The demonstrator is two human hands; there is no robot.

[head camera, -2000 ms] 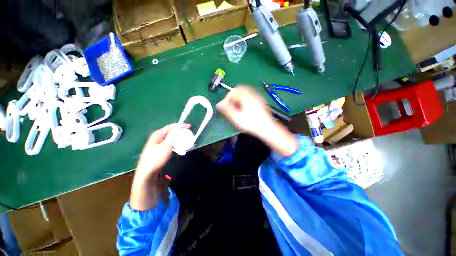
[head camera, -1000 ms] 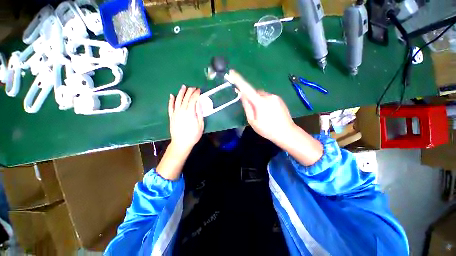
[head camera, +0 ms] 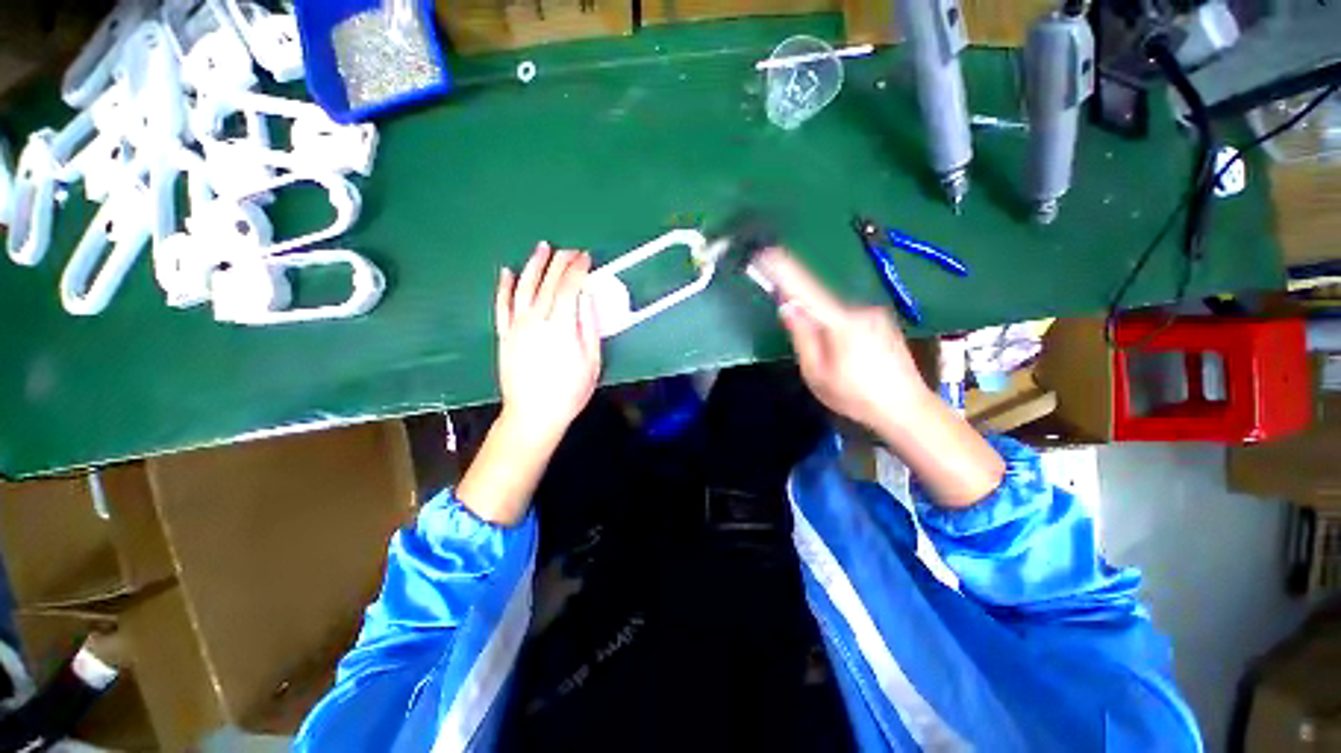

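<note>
A white plastic loop unit point(head camera: 655, 275) lies on the green bench mat near the front edge. My left hand point(head camera: 549, 336) rests on its solid left end and holds it down. My right hand point(head camera: 853, 350) grips the handle of the mallet point(head camera: 747, 243). The mallet head is blurred and is close to the loop's rounded right end; I cannot tell if they touch.
White housings point(head camera: 287, 287) are heaped at the left, beside a blue screw bin point(head camera: 365, 106). Nippers with blue handles point(head camera: 909, 265) lie right of my right hand. A clear cup point(head camera: 802, 84) and two grey screwdrivers point(head camera: 1053, 118) are behind. A red stool point(head camera: 1282, 380) stands right.
The loop unit was held up at first; it now lies on the mat under my left hand. My right hand has taken the mallet and, since one second ago, moved it right.
</note>
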